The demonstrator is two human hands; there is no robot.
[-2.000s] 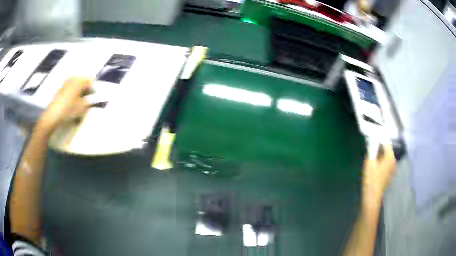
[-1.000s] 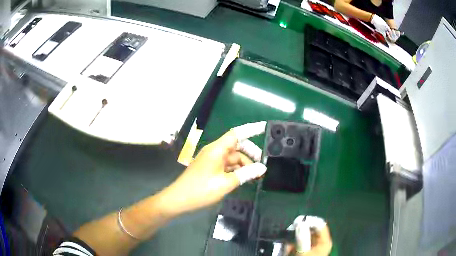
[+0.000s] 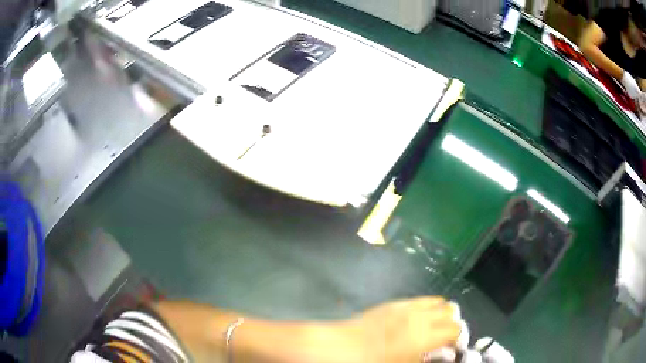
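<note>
A dark phone back cover [image 3: 523, 248] with camera rings at its upper end shows over the glossy green plate [image 3: 432, 205]; it is blurred, and whether it is held or lies there cannot be told. My left hand [image 3: 414, 327] is at the bottom edge, below and left of the cover, its white-sleeved fingertips bunched. Its grip cannot be made out. More white fingertips [image 3: 494, 350] show beside it, cut off by the frame's edge; they may be my right hand's. The rest of that hand is out of the picture.
A white platform [image 3: 340, 135] at upper left bears phone parts [image 3: 287, 64] and two dark pins. Yellow tape [image 3: 381, 215] edges the plate. A black tray [image 3: 591, 127] and another person [image 3: 616, 46] are at upper right. A blue ring-shaped thing [image 3: 20, 259] is far left.
The view has swung left, so the platform appears further right. My left hand has left the cover's side and is lower, nearer the bottom edge. The right hand has mostly dropped out of view.
</note>
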